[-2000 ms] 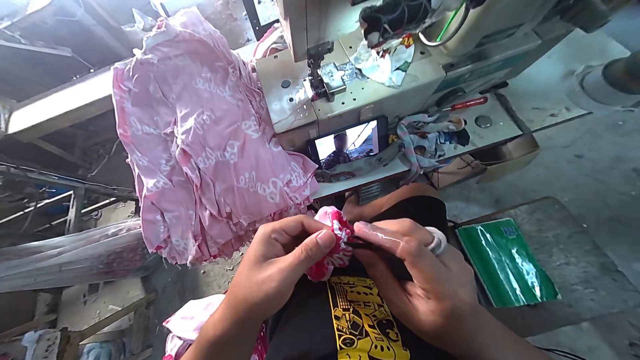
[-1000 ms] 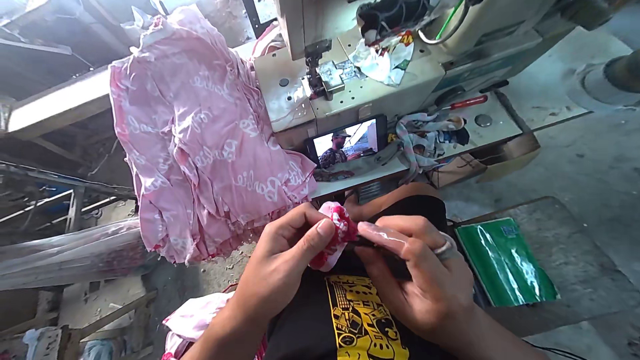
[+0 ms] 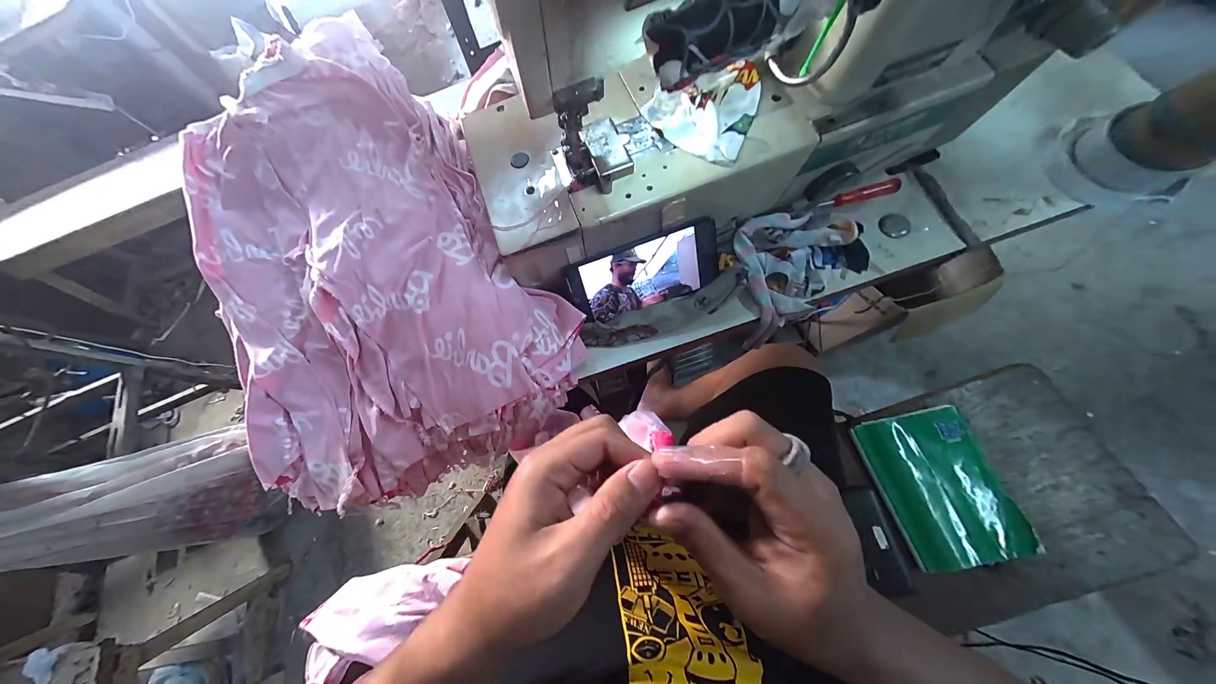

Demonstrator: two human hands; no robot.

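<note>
My left hand [image 3: 570,522] and my right hand [image 3: 769,513] meet above my lap, both pinching a small gathered piece of pink and white fabric [image 3: 648,429]. Most of that piece is hidden behind my fingers. A ring-like band sits on a finger of my right hand, and a clear strip wraps its index finger. Left of my hands hangs a thick stack of pink printed fabric pieces [image 3: 351,275]. More pink fabric [image 3: 380,617] lies beside my left forearm.
Ahead stands an industrial sewing machine [image 3: 532,190]. A phone [image 3: 646,275] showing a video, cloth scraps [image 3: 788,256] and a red-handled tool [image 3: 866,192] lie along its near edge. At the right, a green book [image 3: 950,489] rests on a worn board [image 3: 1083,475]. A metal frame stands at left.
The fabric piece showed more red and white between my hands before; now my fingers cover most of it, with a pale pink part sticking up. My hands have drawn closer together.
</note>
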